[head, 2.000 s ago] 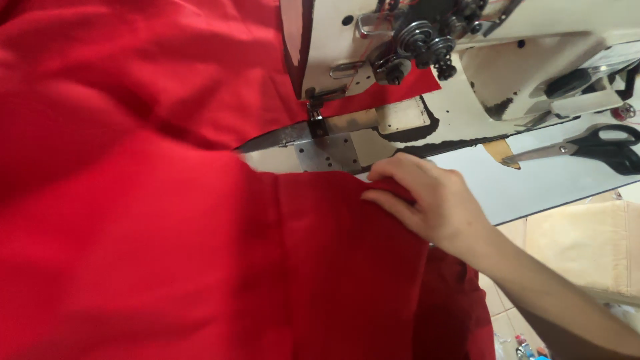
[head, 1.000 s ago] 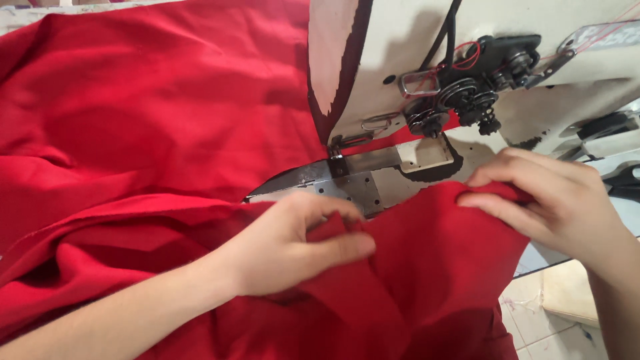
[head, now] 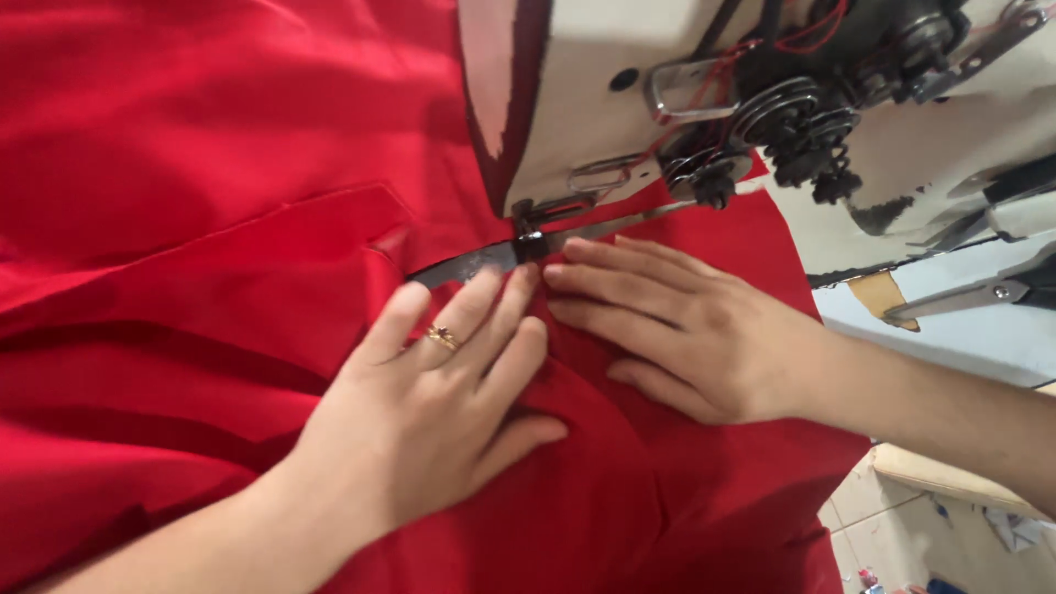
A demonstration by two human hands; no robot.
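Red fabric (head: 247, 148) spreads across most of the view and over the bed of a sewing machine (head: 577, 91). My left hand (head: 429, 404), with a gold-coloured ring, rests flat on the fabric just in front of the presser foot (head: 529, 239), fingers spread. To its right my right hand (head: 701, 330) presses flat on the same fabric, its fingertips close to the presser foot. Neither hand grips anything. A folded edge of the fabric lies left of the foot, beside a bare strip of metal bed (head: 466, 264). Red thread runs through the guides above.
Black-handled scissors (head: 957, 301) lie on the pale table at the right, over a small tan piece (head: 879, 295). Tension discs (head: 775, 111) stick out from the machine head. At the lower right are a cream-coloured padded object (head: 949, 478) and floor tiles with scraps.
Both hands have let go of the gathered fabric edge and now lie flat on it near the presser foot. The fabric now covers more of the machine bed to the foot's right.
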